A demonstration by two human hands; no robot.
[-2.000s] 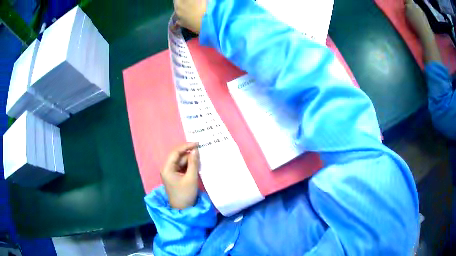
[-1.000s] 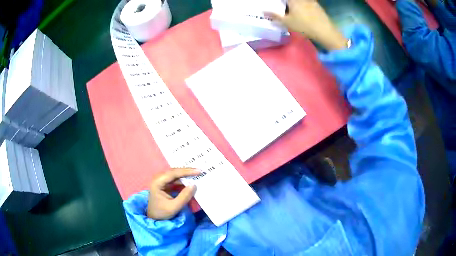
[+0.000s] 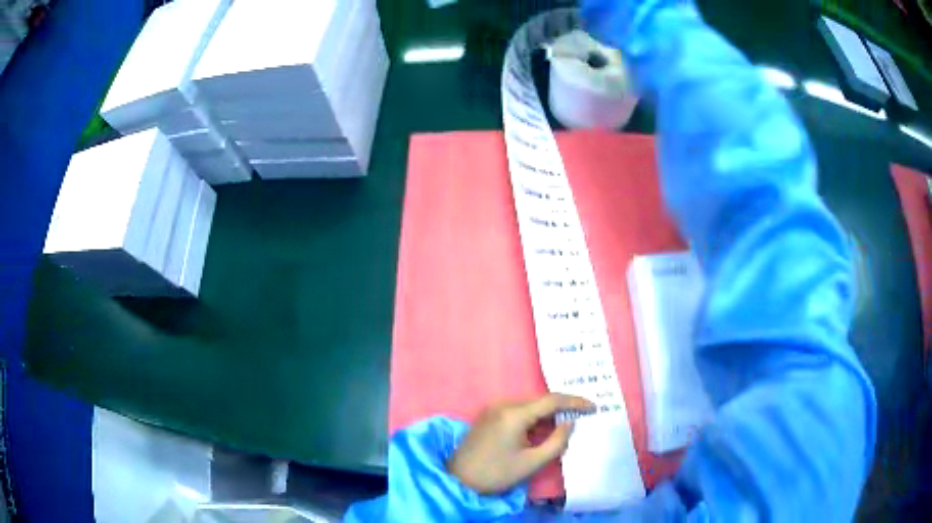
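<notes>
My left hand (image 3: pixel 511 441) is at the near end of the label strip (image 3: pixel 557 276). Its thumb and index finger pinch the left end of a printed barcode label (image 3: pixel 572 414). The strip curves from the label roll (image 3: pixel 591 87) at the mat's far edge, with rows of black print and a blank near end. A flat white box (image 3: pixel 666 352) with small print near its far edge lies right of the strip, partly hidden by my right sleeve. My right hand is out of the picture beyond the top edge; only its blue sleeve shows.
The red-pink mat (image 3: pixel 460 276) lies on the dark green table (image 3: pixel 291 337). Tall stacks of white boxes (image 3: pixel 271 51) and a lower stack (image 3: pixel 97 209) stand at the left. An open container (image 3: pixel 153 460) is at lower left. Dark-sided white items (image 3: pixel 853 56) lie at far right.
The view has shifted left. My right hand has gone from the white pieces at the mat's far side to beyond the top edge. My left hand stays at the strip's near end.
</notes>
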